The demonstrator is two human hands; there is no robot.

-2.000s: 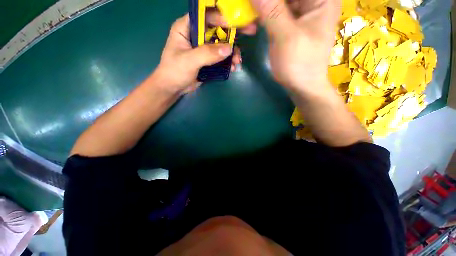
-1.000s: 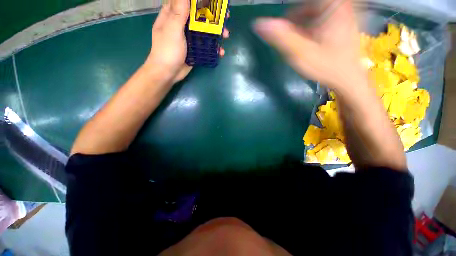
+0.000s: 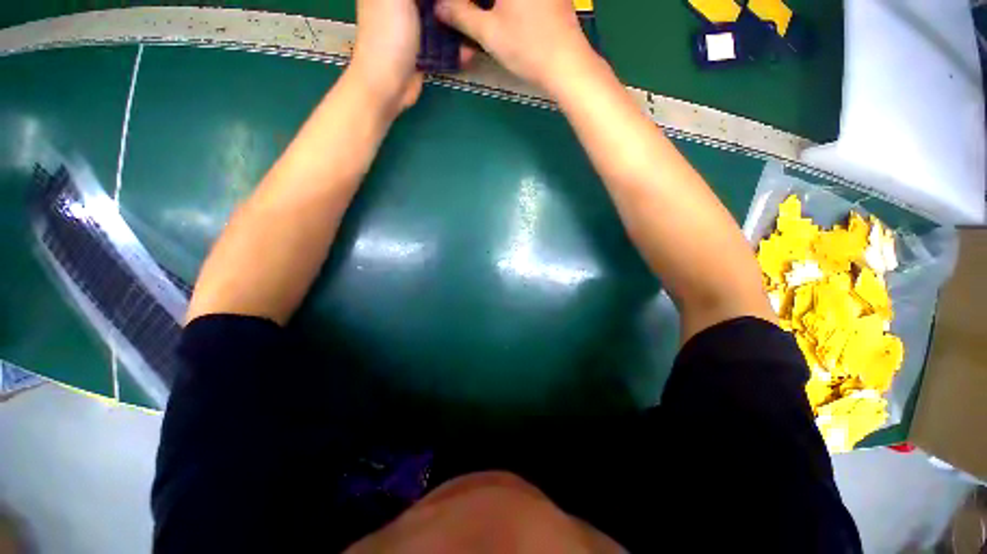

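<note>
My left hand (image 3: 386, 43) is at the top edge, partly cut off, and holds a dark blue ribbed stack (image 3: 438, 45). My right hand (image 3: 517, 30) is beside it at the top edge, its thumb and fingers at the stack's right side and top; whether it grips a piece cannot be told. The upper end of the stack is out of the picture. A heap of yellow pieces (image 3: 839, 314) lies on an opened clear plastic bag (image 3: 918, 284) at the right.
A pale metal strip (image 3: 709, 121) divides the glossy green table (image 3: 455, 216) from the far belt (image 3: 649, 54). Blue-and-yellow sets (image 3: 747, 41) lie there. Bagged dark parts (image 3: 114, 276) lie left. A white sheet (image 3: 915, 97) is upper right, a cardboard box (image 3: 958, 357) at the right edge.
The view has shifted, showing the far belt. My right hand has moved from near the yellow heap to the stack in my left hand. The yellow frame on the stack is no longer visible.
</note>
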